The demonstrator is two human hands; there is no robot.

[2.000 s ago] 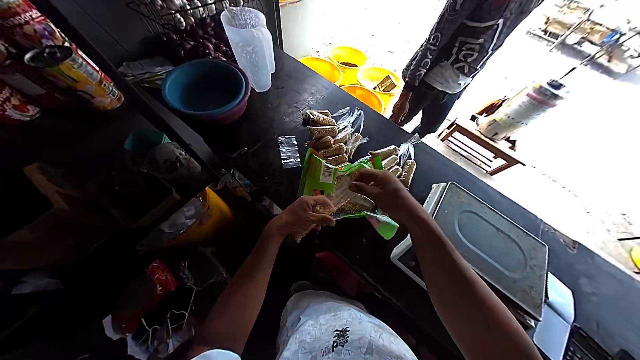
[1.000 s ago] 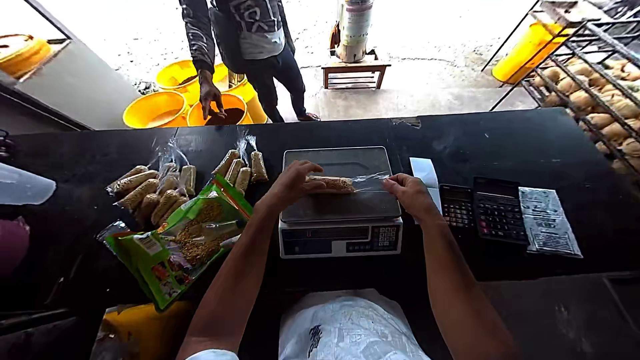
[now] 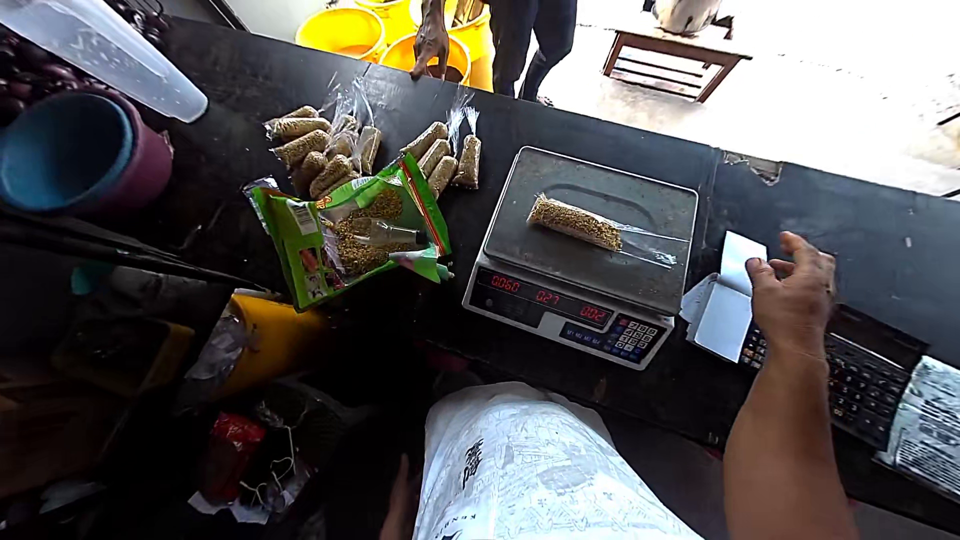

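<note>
On the metal plate of a digital scale lies a small clear plastic bag of grain, with no hand on it. My right hand is over the counter right of the scale, fingers apart and holding nothing, beside folded white papers and a calculator. Low in the view, left of my white clothing, a sliver of my left arm shows; the hand itself cannot be made out. Left of the scale sits an opened green packet of grain with a small clear bottle or scoop on it.
Filled grain bags lie behind the green packet. Blue and purple basins and a translucent jug stand at the left. Across the counter are a person's hand, yellow buckets and a wooden stool.
One second ago both my hands held the small bag over the scale. Now it lies on the plate, my right hand has moved right, and my left hand has dropped away.
</note>
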